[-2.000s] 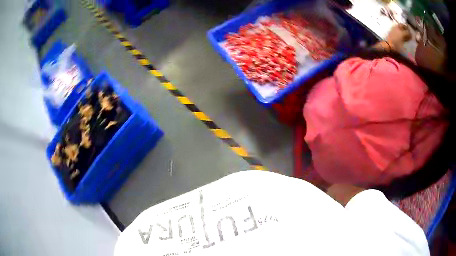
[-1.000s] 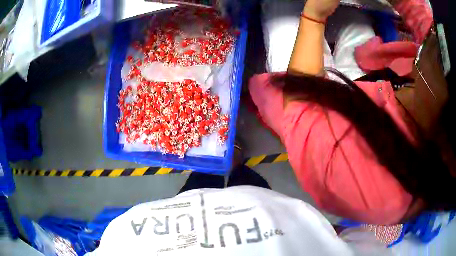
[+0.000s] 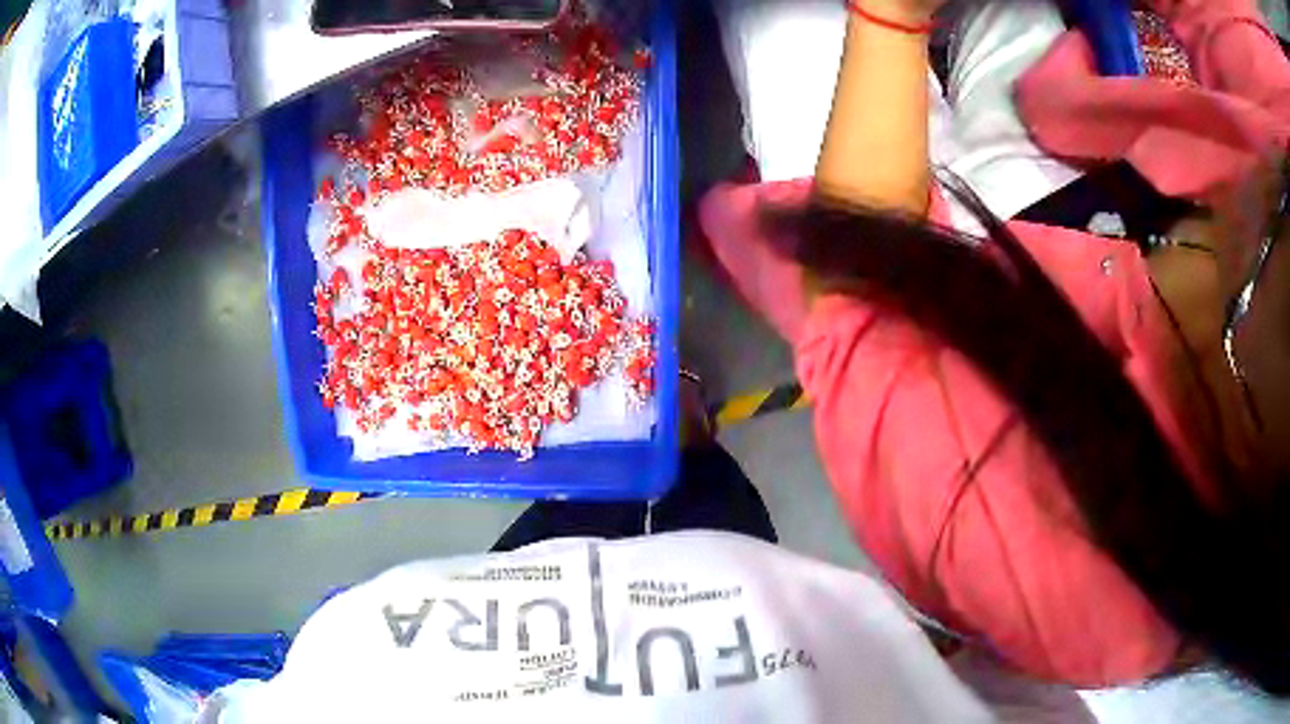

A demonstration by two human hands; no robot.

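A large blue plastic crate (image 3: 488, 477) lies right in front of me. It holds many small red-and-white figurines (image 3: 467, 333) in loose heaps on a white liner sheet (image 3: 606, 419). A strip of white liner (image 3: 474, 217) lies across the middle, between a nearer and a farther heap. Neither of my hands is in view; only my white shirt shows at the bottom.
A person in a pink top (image 3: 948, 467) with long dark hair sits close on my right. A table with a lilac-blue tray (image 3: 205, 78) is at upper left. Blue crates (image 3: 68, 424) stand at left. Yellow-black tape (image 3: 212, 512) crosses the grey floor.
My view has swung from the floor and side crates to directly over the figurine crate. In the last second the crate has shifted slightly left in view, and more of the left table shows.
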